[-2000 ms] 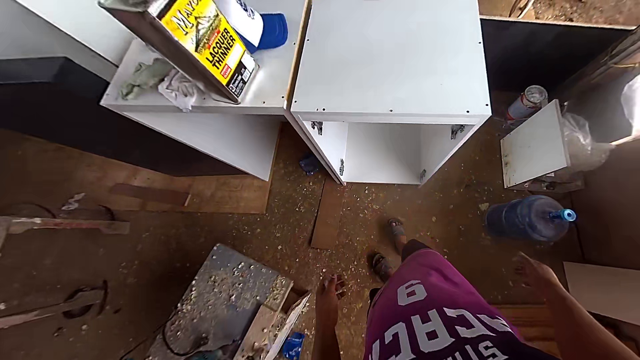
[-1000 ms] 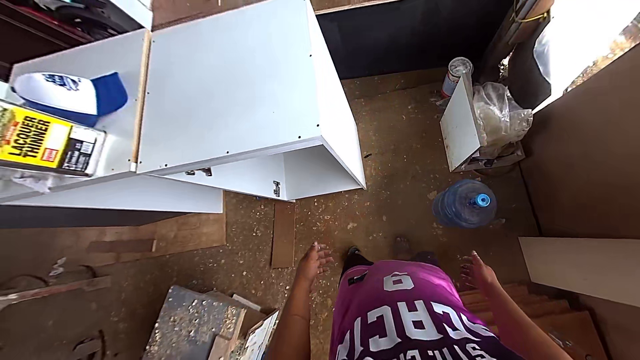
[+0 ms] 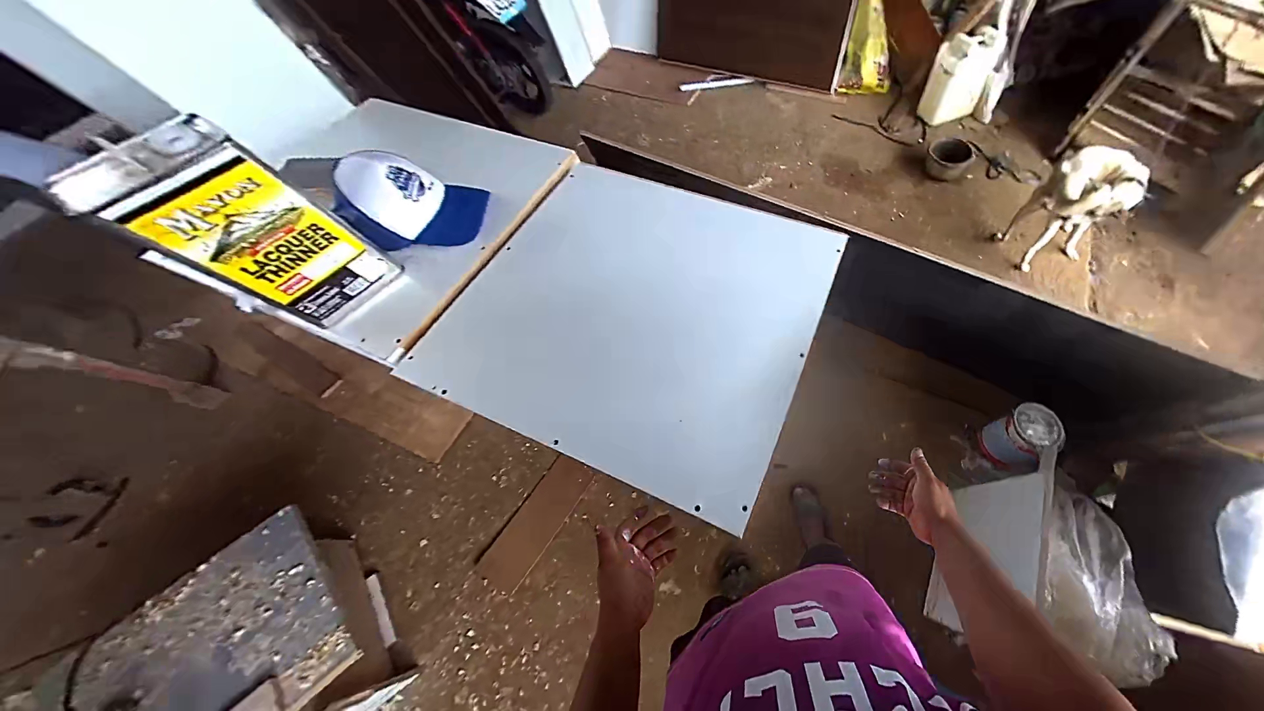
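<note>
My left hand (image 3: 629, 568) hangs over the floor just below the near corner of a white cabinet (image 3: 632, 346), fingers apart and holding nothing. To the right of that cabinet, my right hand (image 3: 910, 494) is also empty with its fingers spread, near a white panel (image 3: 992, 538). A wooden strip (image 3: 489, 259) runs along the joint between the cabinet and the adjoining white surface (image 3: 449, 148). On that surface rest a blue and white cap (image 3: 405, 197) and a metal can of Mayon lacquer thinner (image 3: 257, 237).
A paint can (image 3: 1022, 434) and a clear plastic bag (image 3: 1096, 583) are by the panel. A dark low partition (image 3: 987, 296) stands beyond the cabinet; behind it are a dog (image 3: 1091, 193), a pot (image 3: 950, 158) and a white jug (image 3: 958, 77). A speckled board (image 3: 207, 632) lies lower left, cardboard (image 3: 538, 523) beneath the cabinet's edge.
The view has swung markedly, now showing the cabinet's top and the area beyond the partition. Both hands remain empty; my right hand is raised farther forward. The blue water bottle seen earlier is out of view.
</note>
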